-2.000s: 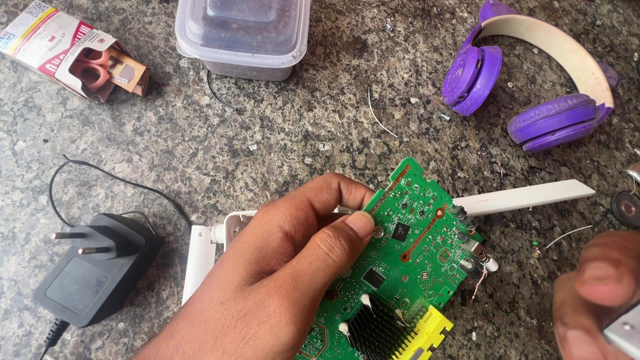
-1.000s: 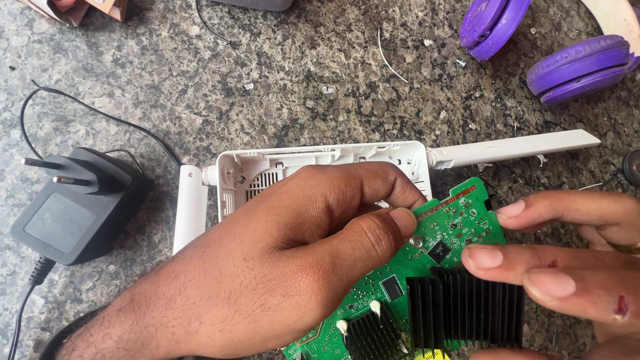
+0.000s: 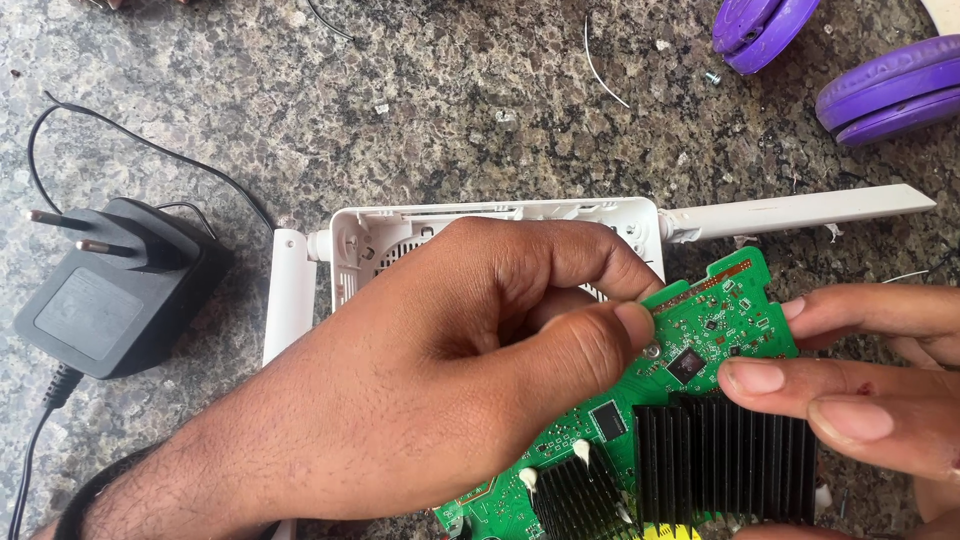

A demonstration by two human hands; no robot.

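A green circuit board (image 3: 720, 300) tilts over the counter, its top edge pinched between the thumb and forefinger of my left hand (image 3: 480, 375). A large black finned heatsink (image 3: 727, 465) lies over the board's lower right part; a smaller black heatsink (image 3: 577, 487) with white dabs is beside it. The fingers of my right hand (image 3: 862, 382) are spread at the board's right edge and the large heatsink's top right corner; its lower part is cut off by the frame. Behind my left hand is an open white router casing (image 3: 495, 210), partly hidden.
White antennas extend from the casing at the right (image 3: 810, 214) and left (image 3: 289, 292). A black power adapter (image 3: 112, 285) with its cable lies at the left. Purple headphones (image 3: 892, 90) are at the top right. A small screw (image 3: 712, 77) and a thin white strand (image 3: 596, 71) lie on the granite counter.
My right hand has come in from the right to the board. The large black heatsink now covers the board's lower right part. The view has shifted, and more of the casing shows.
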